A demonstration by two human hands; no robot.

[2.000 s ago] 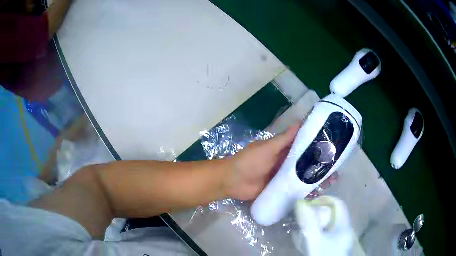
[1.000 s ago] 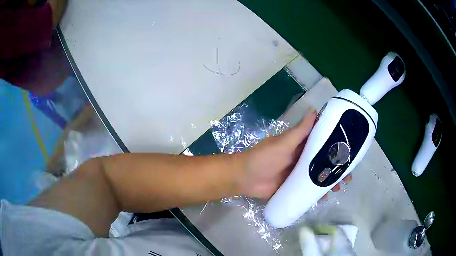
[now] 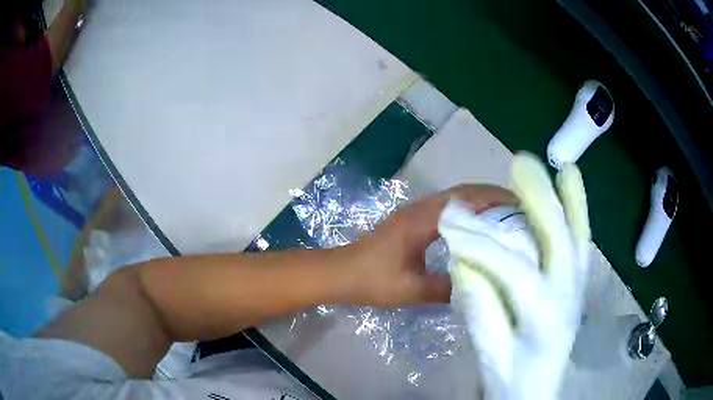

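My bare left hand [image 3: 414,250] holds a white handheld device [image 3: 508,219], now mostly hidden behind my other hand; only part near its seam line shows. My right hand [image 3: 524,273], in a white glove with yellowish fingertips, lies over the device with its fingers spread and blurred. A white cloth or wipe [image 3: 477,234] shows between the gloved hand and the device. The device's black panel is not visible.
Two white devices [image 3: 580,125] [image 3: 657,217] lie on the dark green conveyor [image 3: 485,70] at right. A translucent bottle with a metal top [image 3: 643,341] stands lower right. Crinkled clear film [image 3: 344,207] lies around my left forearm. A person's dark red sleeve [image 3: 27,101] shows upper left.
My gloved right hand has come up from the bottom edge over the device and now covers most of it. The black panel, seen before, is out of sight.
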